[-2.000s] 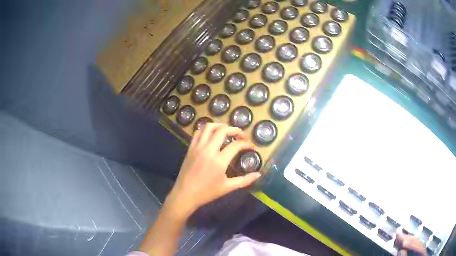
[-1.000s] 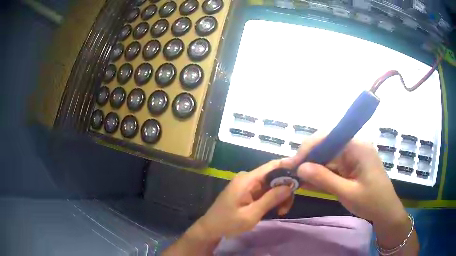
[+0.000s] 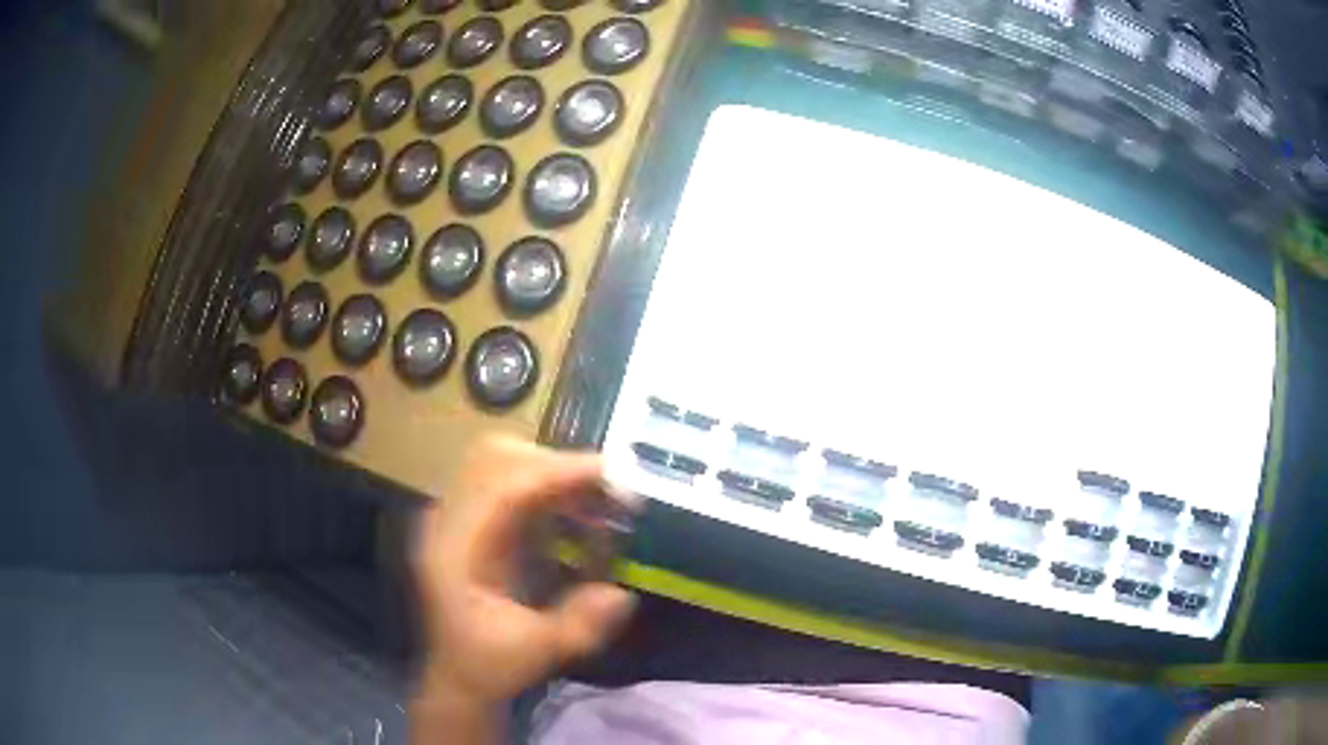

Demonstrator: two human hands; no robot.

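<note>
My left hand (image 3: pixel 510 568) is blurred at the front right corner of the cardboard sheet (image 3: pixel 423 422). Its fingers and thumb are curled with a gap between them. A dark shape shows under the fingertips, but blur hides whether it is a held unit. Rows of round black units with shiny domed centres (image 3: pixel 503 365) stand on the cardboard; the front row shows three at its left end and bare cardboard to their right. Part of my right wrist seems to show at the bottom right edge; the hand itself is out of the picture.
A lit white panel (image 3: pixel 947 306) lies right of the cardboard, with short black parts (image 3: pixel 845 512) in rows along its front. Ribbed clear trays (image 3: pixel 219 248) edge the cardboard. Clear parts boxes (image 3: pixel 1121 44) stand behind. Yellow tape (image 3: pixel 787 619) edges the green mat.
My hands have parted from the unit and blue pen tool they held together. My left hand moved left to the cardboard corner; my right hand and the pen left view. The front row shows one unit fewer.
</note>
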